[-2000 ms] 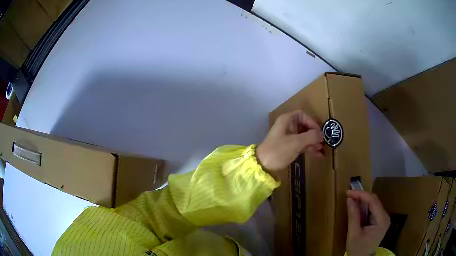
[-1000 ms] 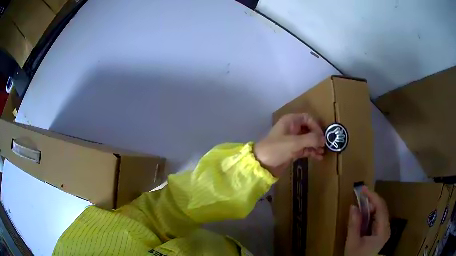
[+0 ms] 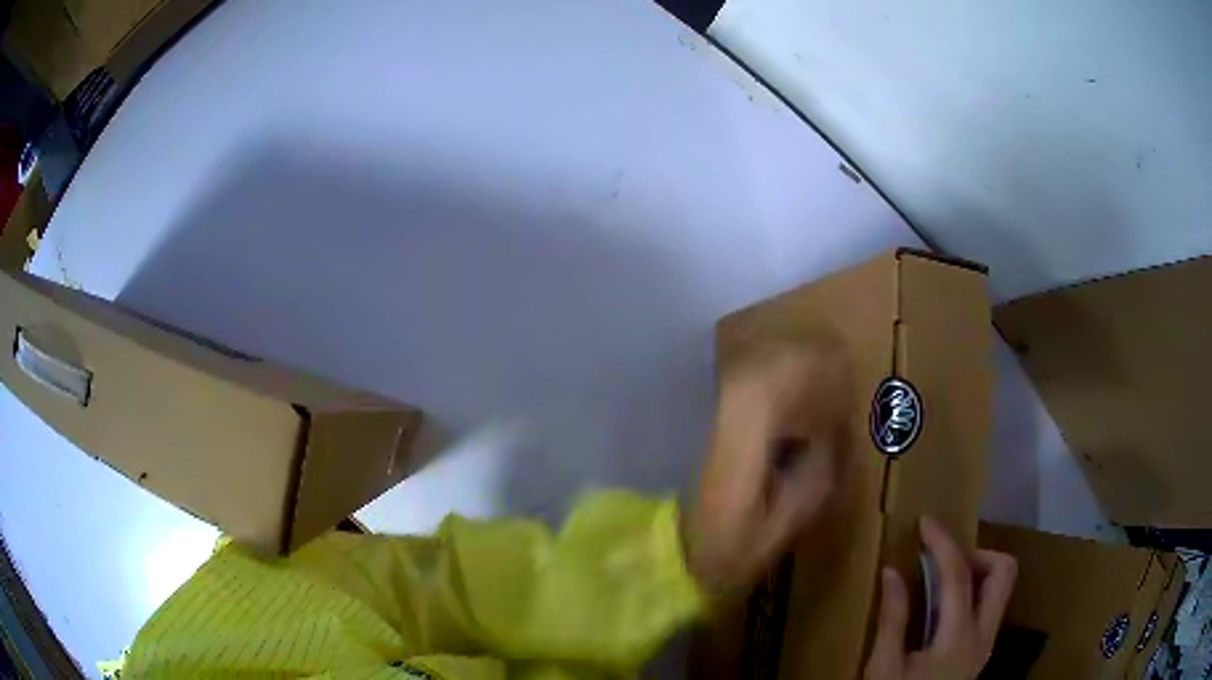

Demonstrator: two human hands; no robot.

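Note:
A long brown carton (image 3: 941, 319) stands on the white table with its narrow side up. A round black seal sticker (image 3: 896, 415) with a white line logo lies across the seam of that side. My left hand (image 3: 778, 458) is blurred, over the broad face left of the sticker, its fingers curled; I cannot tell if it holds anything. My right hand (image 3: 941, 604) grips the pale plastic carry handle (image 3: 929, 598) on the narrow side, near the bottom of the view. Black printing on the broad face is mostly hidden by my left hand.
A second carton (image 3: 173, 412) with a pale handle lies on the white table (image 3: 439, 253) at the left. More cartons (image 3: 1083, 598) with round seals stand at the lower right. A brown cardboard panel (image 3: 1130, 385) is at the right, by the pale wall (image 3: 1010, 120).
My left hand has come away from the sticker, which now lies across the seam. The carton and my right hand appear lower in the view.

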